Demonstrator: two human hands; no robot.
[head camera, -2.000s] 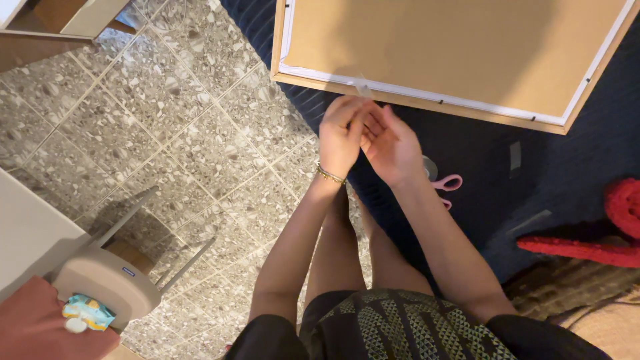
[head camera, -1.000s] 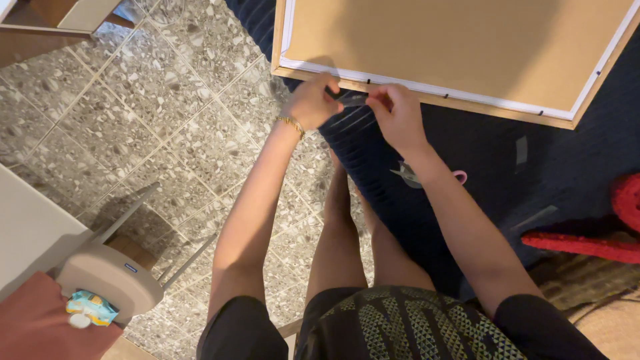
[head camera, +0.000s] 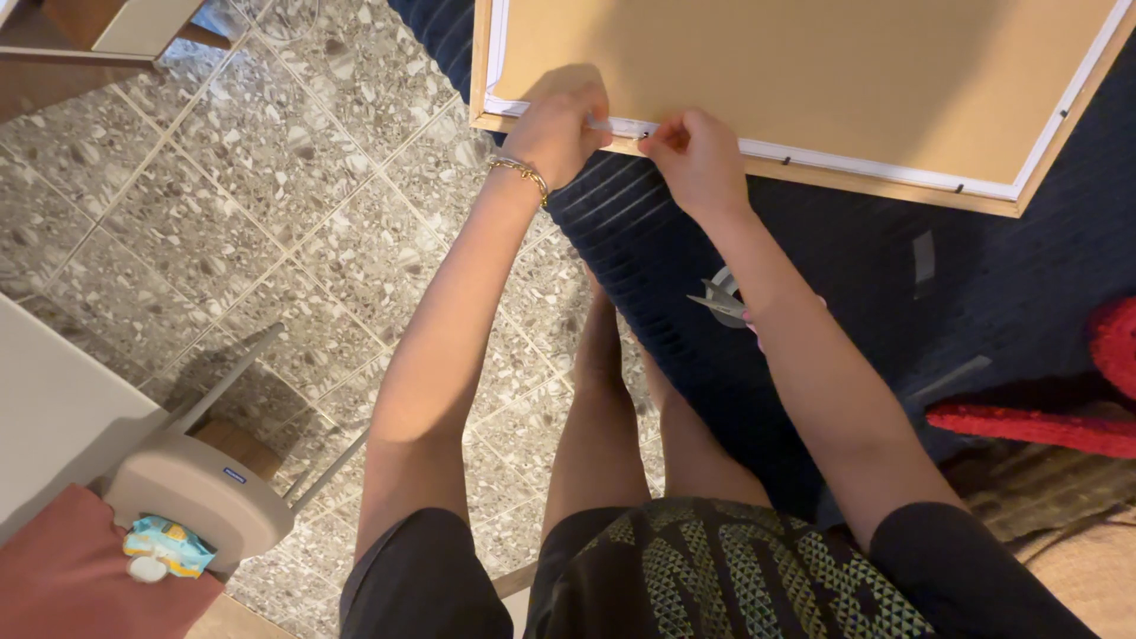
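A picture frame (head camera: 896, 197) with a light wooden edge and brown backing board (head camera: 799, 80) lies face down on a dark blue ribbed cover (head camera: 657, 257). My left hand (head camera: 559, 133), with a chain bracelet at the wrist, is at the frame's near edge toward its left corner, a small piece of clear tape (head camera: 596, 122) at its fingertips. Just right of it, my right hand (head camera: 697, 160) pinches at the same edge, beside a small dark metal tab (head camera: 644, 136); whether it grips the tape's other end is unclear. Scissors (head camera: 721, 304) lie partly under my right forearm, over a roll of tape (head camera: 723, 277).
Strips of clear tape (head camera: 924, 257) lie on the cover. A red fuzzy item (head camera: 1038, 426) is at the right. At lower left stand a beige plastic chair (head camera: 200, 488) and a blue pack of wipes (head camera: 169, 546) on reddish cloth. The floor (head camera: 293, 222) is tiled.
My hands were together below the frame's edge, then moved apart with a clear strip between them. Now both are at the wooden edge, the left hand farther right and onto it than one second ago.
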